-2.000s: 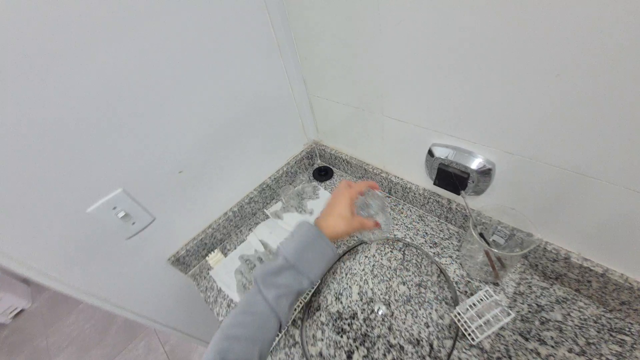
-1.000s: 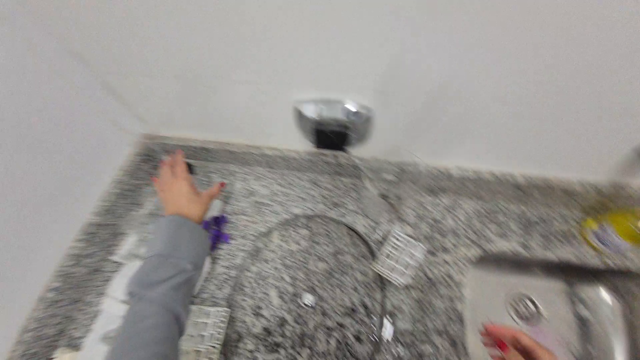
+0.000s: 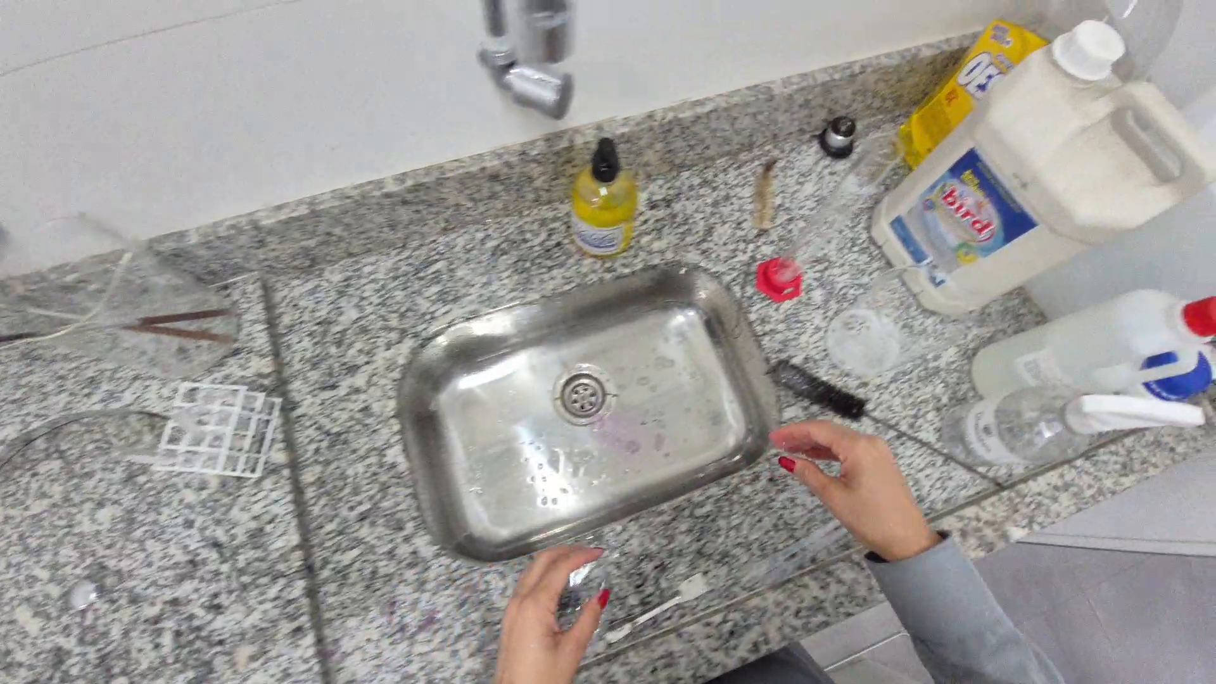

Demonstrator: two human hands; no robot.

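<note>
My left hand (image 3: 556,613) is at the lower middle, its thumb and fingers around a small clear glass or plastic piece (image 3: 581,584) by the sink's front rim. Close to it on the counter lies a white plastic spatula-like tool (image 3: 660,606). Over the right front corner of the stainless steel sink (image 3: 418,408), my right hand (image 3: 850,475) is held with fingers apart and nothing between them. Just above that hand, a black bottle brush (image 3: 819,388) lies with its wire handle towards the right.
A pump bottle of yellow liquid (image 3: 604,204) stands behind the sink, under a chrome tap (image 3: 537,85). To the right are a red-based glass cylinder (image 3: 781,277), a white jug (image 3: 1026,180), a spray bottle (image 3: 1026,427) and another bottle (image 3: 1092,342). A white rack (image 3: 217,429) lies left.
The view has swung right to the sink. My left hand, spread above the left part of the counter one second ago, is now beside the sink around a clear piece.
</note>
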